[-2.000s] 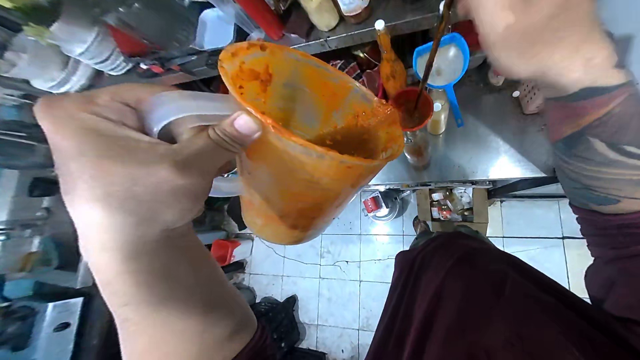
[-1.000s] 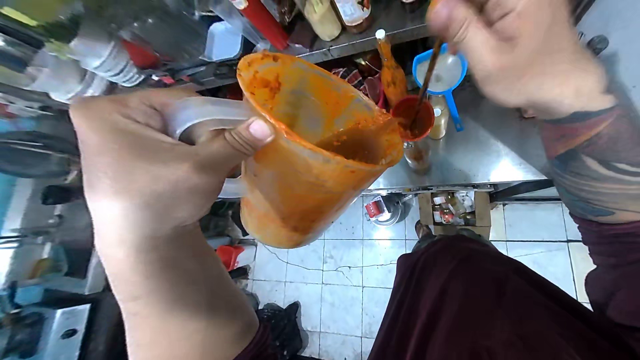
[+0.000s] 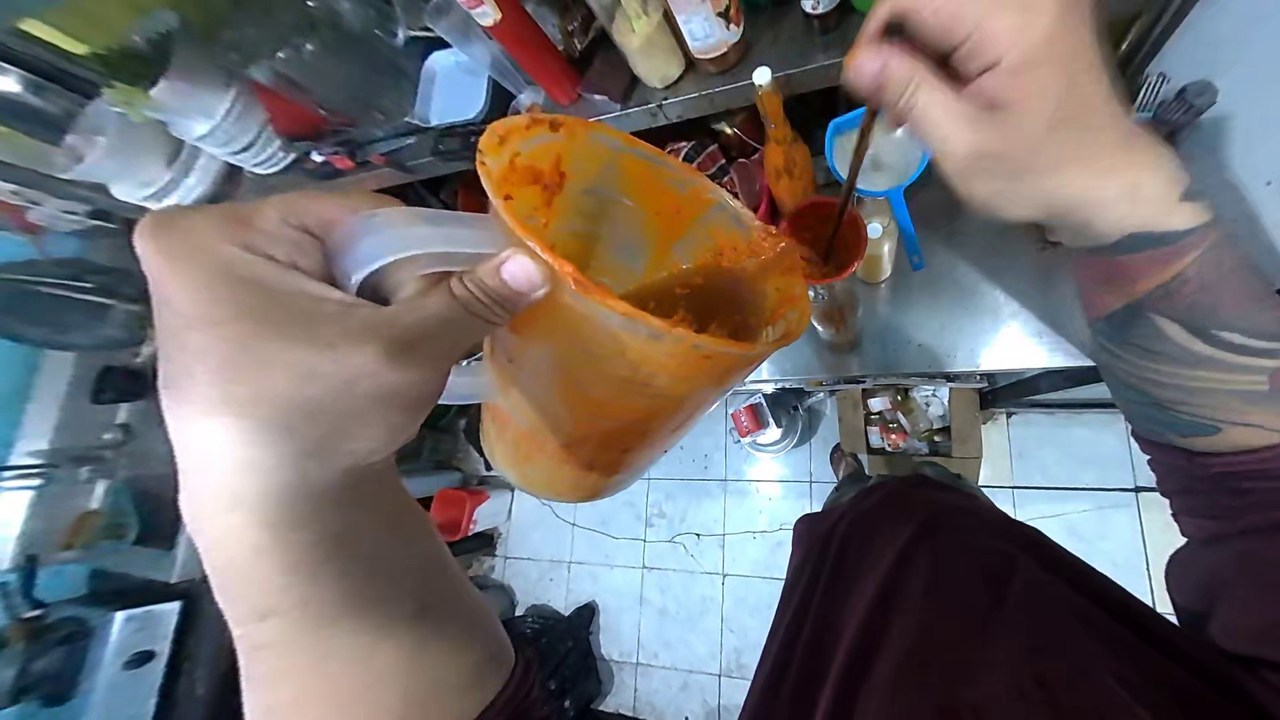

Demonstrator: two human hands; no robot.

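My left hand (image 3: 330, 320) grips the handle of a translucent plastic pitcher (image 3: 610, 400), which is tilted to the right and coated with orange sauce. Some reddish-brown sauce lies near its spout. The spout is at a red funnel (image 3: 838, 230), which appears to sit over a clear glass bottle (image 3: 835, 310), mostly hidden. With my right hand (image 3: 1010, 120) I hold a thin brown stick (image 3: 856, 165), its lower end inside the funnel. Behind the funnel stands a white-capped bottle of orange sauce (image 3: 787, 150).
A blue-rimmed strainer (image 3: 905, 215) and a small capped bottle (image 3: 877, 255) are on the steel counter (image 3: 980, 290). Bottles line the shelf (image 3: 730, 95) behind. Below, a cardboard box (image 3: 965, 430) of bottles stands on the tiled floor. Stacked white bowls (image 3: 215, 120) are at upper left.
My right hand has shifted slightly about the funnel with the stick still in its fingers. The pitcher remains tilted at the funnel in my left hand.
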